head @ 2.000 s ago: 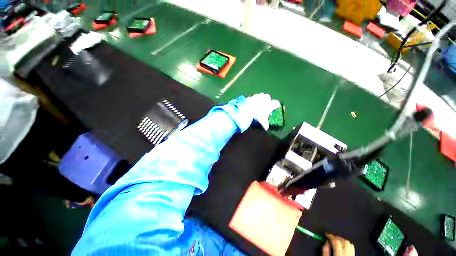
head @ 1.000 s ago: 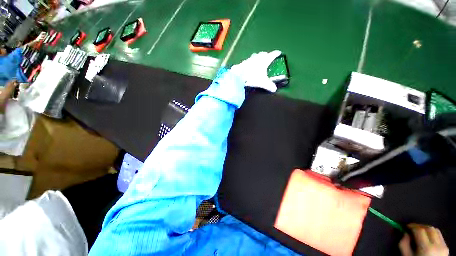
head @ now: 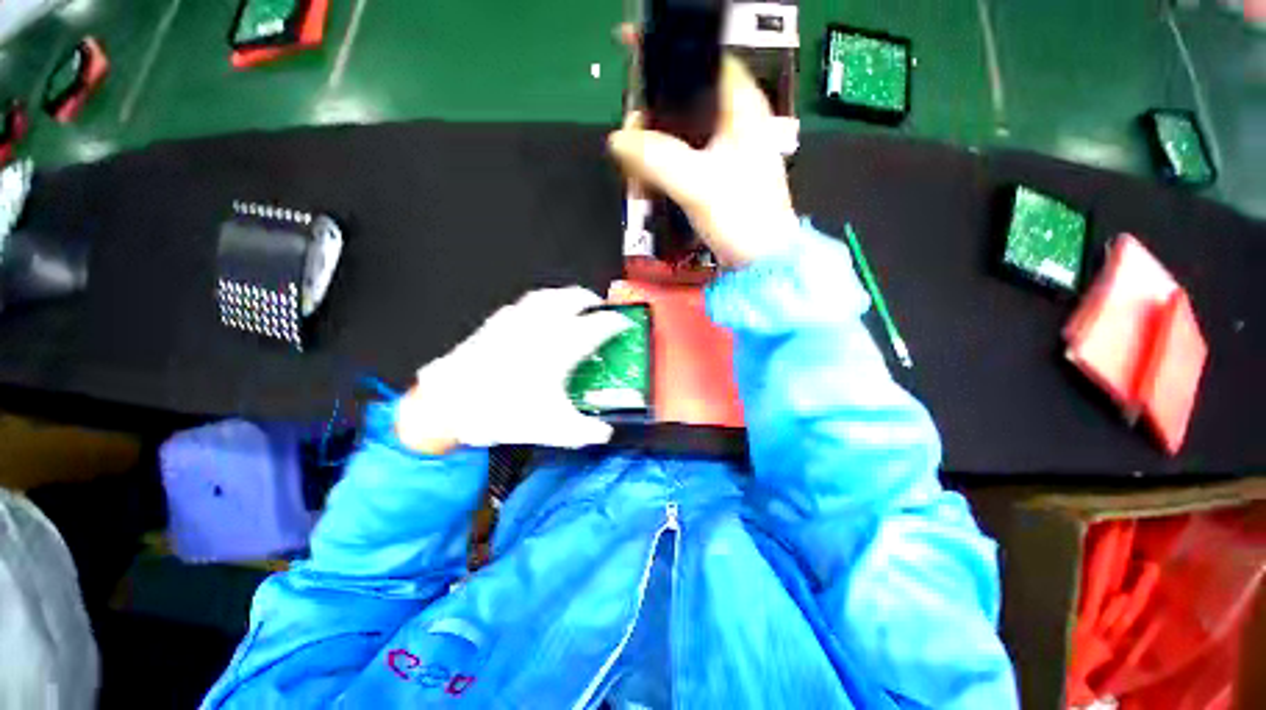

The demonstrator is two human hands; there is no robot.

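Observation:
My left hand (head: 521, 372), in a white glove, grips the left side of a green circuit board in a dark frame (head: 621, 364). The board lies at the left part of an orange-red foam pad (head: 697, 355). My bare right hand (head: 722, 174) is raised beyond the pad, closed around the large black electric screwdriver (head: 683, 63). The screwdriver is upright and blurred, its lower part hidden by my hand. The screw feeder (head: 764, 25) stands behind it, mostly covered by hand and tool.
A green stick (head: 875, 294) lies right of the feeder. Other boards lie on the conveyor (head: 866, 72) and mat (head: 1045, 237), near stacked foam pads (head: 1138, 340). A curled black label sheet (head: 278, 271) lies left. A box of red foam (head: 1173, 603) and a purple stool (head: 236, 491) are below.
My left hand has moved from the conveyor edge to the foam pad with the board. My right hand has left the mat by the green stick and taken hold of the screwdriver. The view has turned right.

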